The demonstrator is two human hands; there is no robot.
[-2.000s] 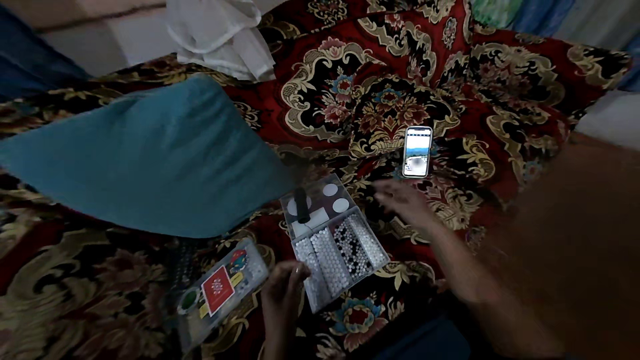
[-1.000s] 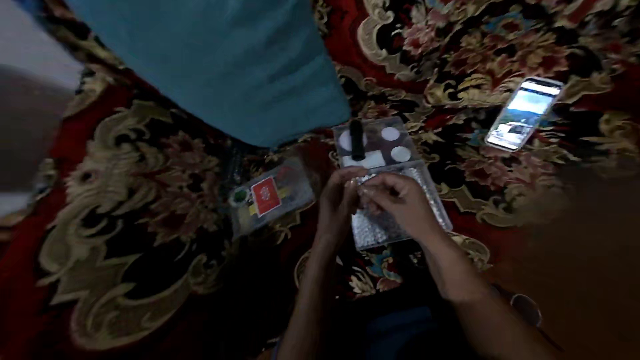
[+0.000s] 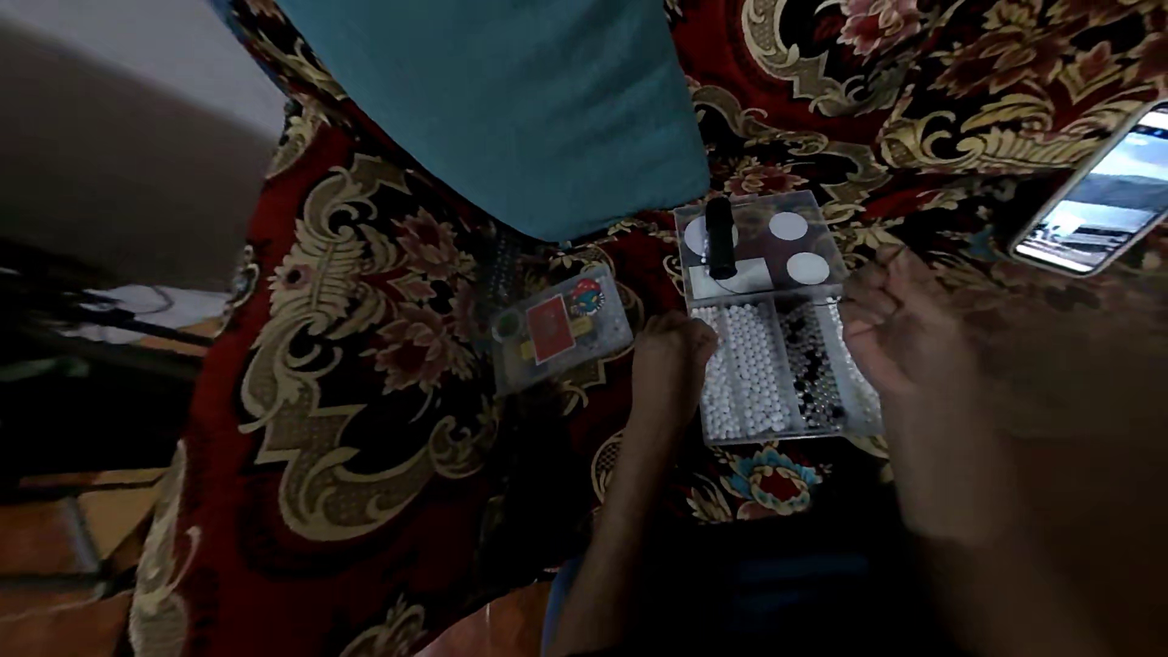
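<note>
An open clear plastic bead box [image 3: 785,434] lies on the patterned cloth, its compartments filled with white, black and clear beads. In its lid rest a black cylinder [image 3: 721,239] and several white round pieces. My left hand [image 3: 673,365] is at the box's left edge, fingers curled closed; whether they hold anything is hidden. My right hand [image 3: 899,319] hovers over the right edge, thumb and fingertips pinched. A faint thin thread [image 3: 776,296] seems to run across the box toward it. To the left lies a closed clear case [image 3: 598,339] with a red card on it.
A teal cushion [image 3: 538,119] stands behind the boxes. On the right, a lit phone [image 3: 1095,205] lies on the floral cloth [image 3: 347,438]. The cloth's edge drops away at the left, with tiled floor [image 3: 114,529] below.
My hands were together over the bead box a second ago and are now apart, the left at its left edge and the right at its right edge. The view has shifted.
</note>
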